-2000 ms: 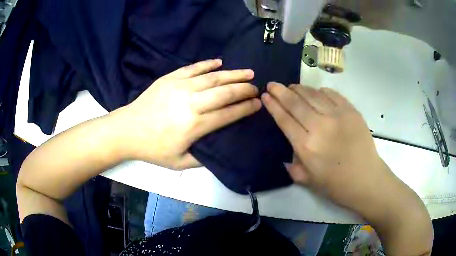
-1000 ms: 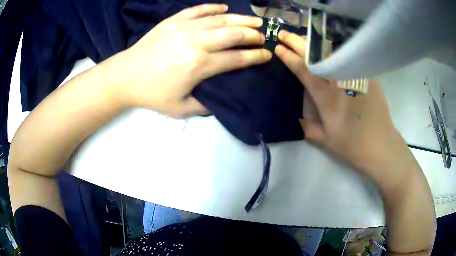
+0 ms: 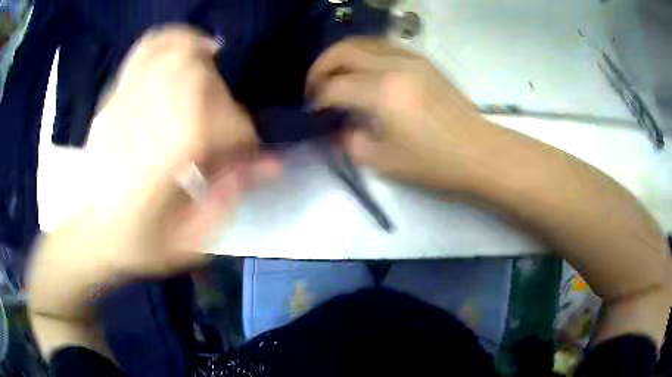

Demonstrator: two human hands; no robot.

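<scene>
The dark navy garment (image 3: 273,44) lies bunched on the white machine table, blurred. My right hand (image 3: 398,110) has curled fingers closed on its near edge. A narrow dark loop tape (image 3: 362,193) hangs from below those fingers over the white table. My left hand (image 3: 180,140) is at the left over the cloth, strongly blurred, with its fingers bent. A small white piece (image 3: 193,181) shows at the left hand; whether it is gripped cannot be told. The shiny presser foot (image 3: 341,12) shows at the top edge, partly cut off.
The round bed disc (image 3: 407,25) is right of the foot. A long thin silver tool (image 3: 632,99) lies at far right on the white table (image 3: 449,221). The table's front edge runs above my lap. Navy cloth hangs off the left side.
Both hands have moved away from beside the presser foot; the left went left and down, the right left and down. The machine head has left the view. The white piece now shows.
</scene>
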